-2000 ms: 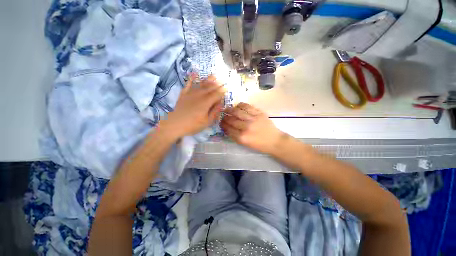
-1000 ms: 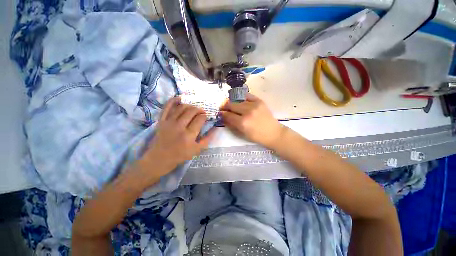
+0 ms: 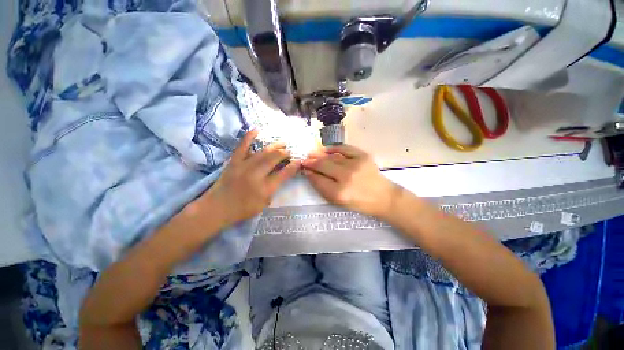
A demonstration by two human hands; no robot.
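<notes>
The pale blue fabric [image 3: 150, 102] lies bunched on the machine table at the left. Its edge runs under the lit area by the presser foot [image 3: 308, 109], where glare hides detail. My left hand [image 3: 253, 174] presses on the fabric just left of and below the needle area, fingers spread over it. My right hand [image 3: 349, 178] pinches the fabric edge just below the ribbed knob [image 3: 332, 123]. The fingertips of both hands nearly meet; the edge between them is mostly hidden.
Scissors with yellow and red handles [image 3: 470, 117] lie right of the needle. The sewing machine head [image 3: 315, 31] spans the top. A ruler strip [image 3: 328, 223] runs along the table edge. A blue bin [image 3: 575, 280] is below right; floral fabric [image 3: 185, 318] hangs below left.
The view has shifted, so the machine and fabric sit differently in the picture. My left hand has moved from beside the needle to lower left, and its fingers have come closer to my right hand's.
</notes>
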